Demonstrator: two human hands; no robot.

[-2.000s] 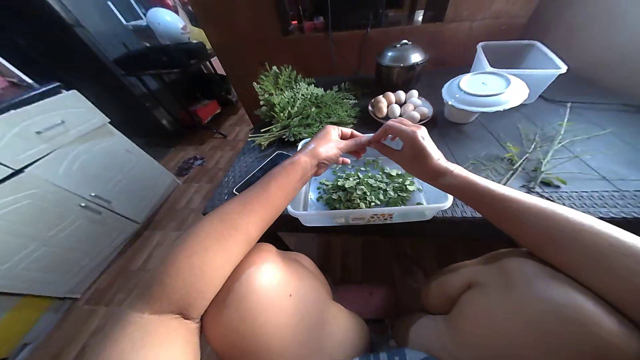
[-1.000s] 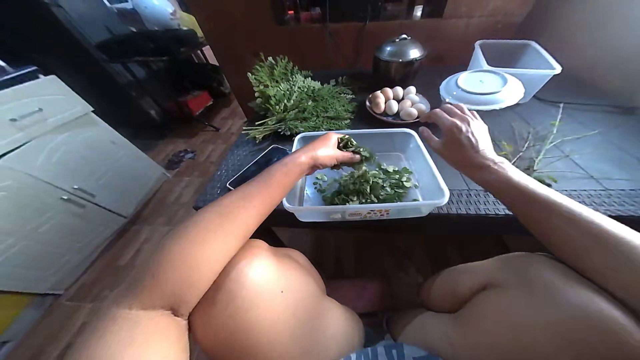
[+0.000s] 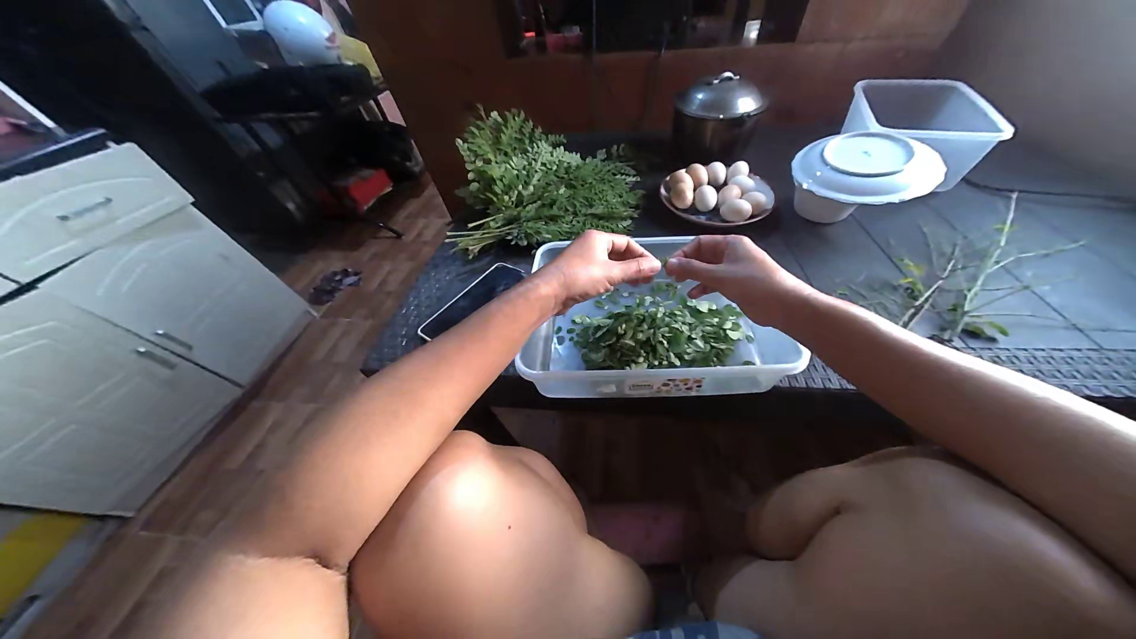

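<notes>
My left hand [image 3: 608,269] and my right hand [image 3: 729,272] meet almost fingertip to fingertip over the back part of a clear plastic tub [image 3: 568,383]. Thumb and fingers are pinched together on each hand. A tiny bit of green shows between the fingertips, too small to tell which hand holds it. Below them a heap of small green leaves [image 3: 661,333] lies in the tub. Behind my left hand rests a large bunch of leafy green stems [image 3: 550,191]. Several stripped stems [image 3: 972,280] lie to the right, beyond my right forearm.
A plate of eggs [image 3: 719,191] stands behind the tub, with a lidded metal pot [image 3: 721,115] farther back. At the right are a white lidded bowl [image 3: 868,169] and an empty plastic container [image 3: 963,133]. A dark flat object with a pale rim [image 3: 470,300] lies left of the tub.
One second ago my left hand held a clump of leaves low in the tub; that clump is no longer in it. My right hand has moved left from near the eggs to meet my left hand.
</notes>
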